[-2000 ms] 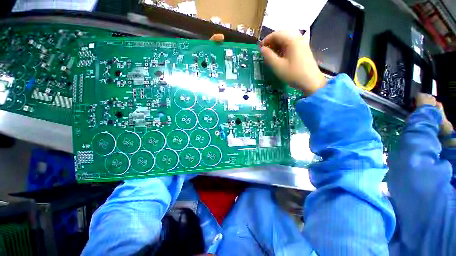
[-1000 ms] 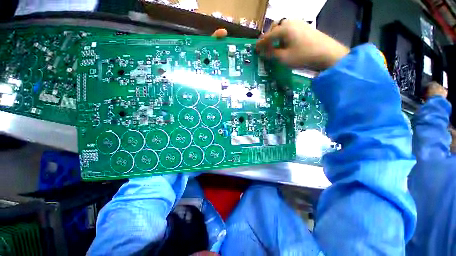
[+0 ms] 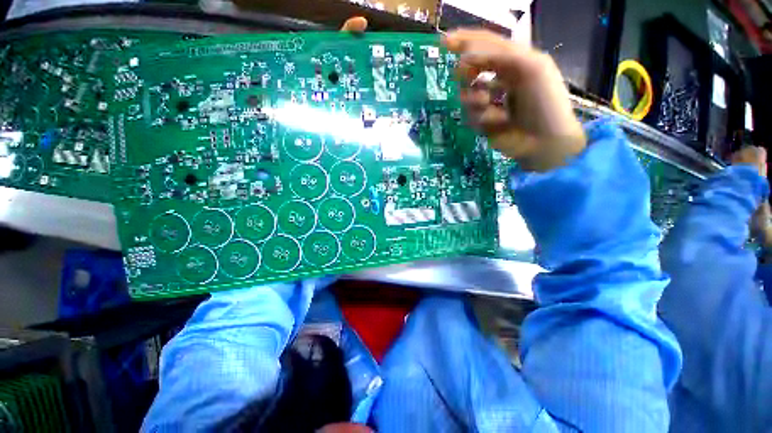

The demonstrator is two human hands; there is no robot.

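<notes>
A large green circuit board (image 3: 254, 169) is held up, slightly tilted, with several white-outlined circles in its lower part. My left hand (image 3: 354, 25) is mostly hidden behind the board; only a fingertip shows over the top edge, and the sleeve runs up under the board. My right hand (image 3: 516, 97) is over the board's upper right corner, fingers curled, with a small pale piece (image 3: 485, 77) between them. The piece is too small to identify.
More boards (image 3: 51, 110) lie on the line behind, above the metal rail (image 3: 59, 216). A cardboard box (image 3: 389, 10), yellow tape roll (image 3: 632, 90) and black parts tray (image 3: 681, 84) are at the back. Another person's sleeve (image 3: 719, 228) is at right. Rack lower left (image 3: 38, 397).
The board has shifted slightly up and left in view and tilted a little. My right hand has turned, and its curled fingers now show with the small pale piece.
</notes>
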